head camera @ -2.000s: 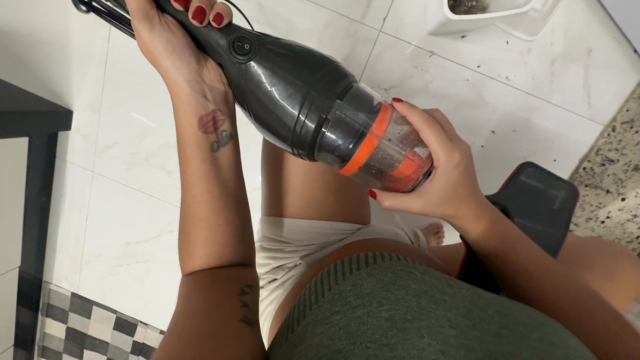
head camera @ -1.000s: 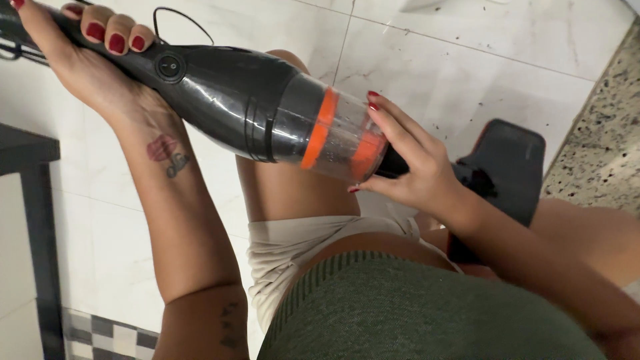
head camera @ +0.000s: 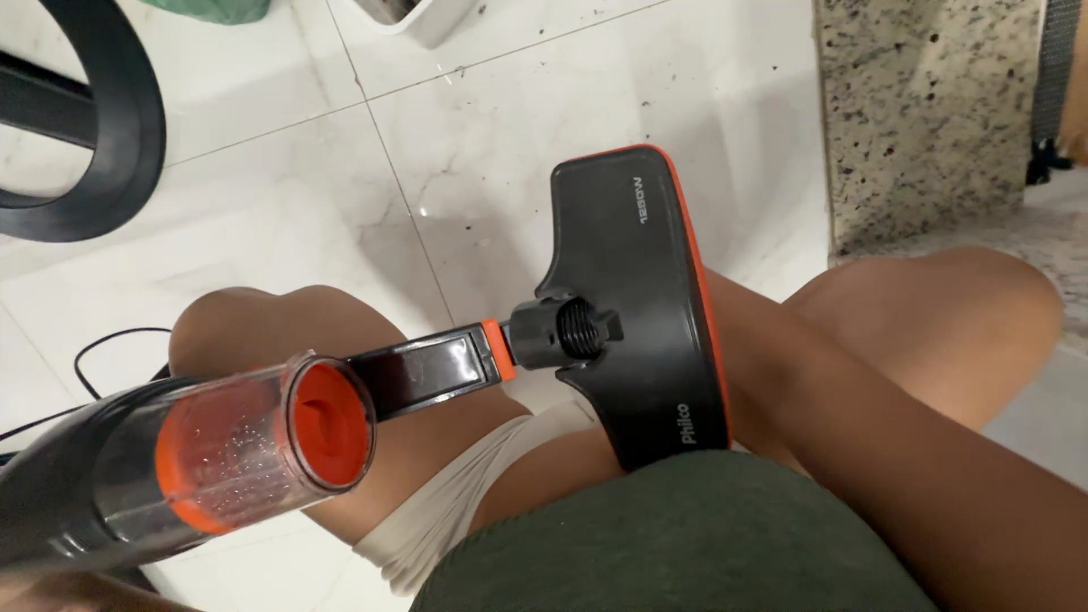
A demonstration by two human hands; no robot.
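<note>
A black handheld vacuum cleaner (head camera: 76, 476) enters at the lower left, its clear dust cup (head camera: 246, 446) showing an orange part inside and fine specks on the wall. Beyond the cup, a glossy black arm with an orange band leads to a wide black Philco floor head (head camera: 637, 255) with an orange edge, lying over my lap. A blurred strip of my left hand or wrist (head camera: 76, 592) shows under the vacuum body at the bottom left corner; its fingers are out of sight. My right forearm runs behind the floor head, which hides my right hand.
White marble-look floor tiles (head camera: 476, 161) carry scattered dark crumbs. A black ring-shaped frame (head camera: 136, 144) stands at the upper left. A white container (head camera: 433, 21) and green plastic (head camera: 217, 7) are at the top edge. Speckled granite (head camera: 926, 127) borders the right. A thin cord loops at the left.
My right hand has let go of the dust cup and gone behind the floor head. The vacuum body sits lower and farther left in view. The view has shifted.
</note>
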